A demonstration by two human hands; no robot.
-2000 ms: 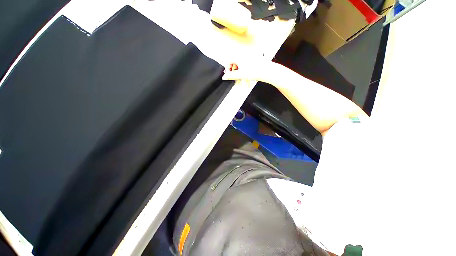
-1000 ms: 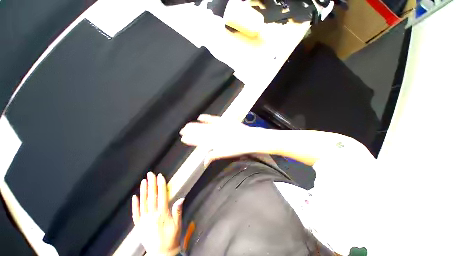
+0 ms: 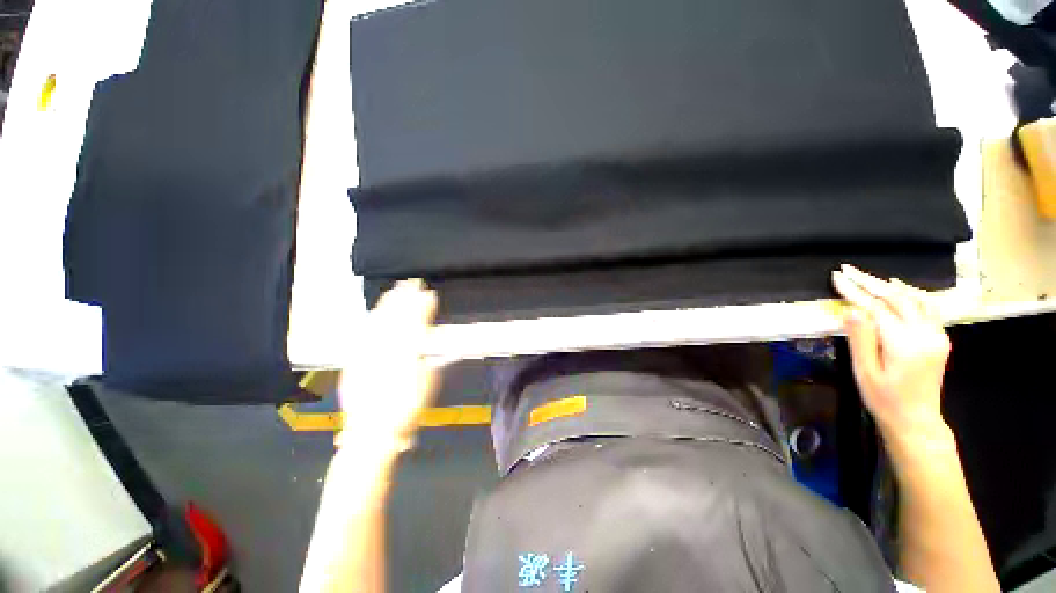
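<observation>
A large black panel (image 3: pixel 649 104) lies on the white table in front of me, with a raised fold running across it and a narrow band along its near edge. My left hand (image 3: pixel 394 348) is at the panel's near left corner, overexposed, with its fingertips on the band. My right hand (image 3: pixel 892 330) rests at the near right end, fingers extended over the band and the table edge. Neither hand visibly grips anything, though the left fingers are too bright to tell clearly.
A stack of notched black panels (image 3: pixel 185 197) lies at the left and overhangs the near table edge. A small yellow item (image 3: pixel 48 92) is at the far left. A yellow-orange object (image 3: pixel 1039 168) and black pieces are at the right. The floor has yellow lines (image 3: pixel 452 417).
The view has turned, so the panel edge now runs level. Both hands have moved apart, from near the middle of the near edge to its two ends.
</observation>
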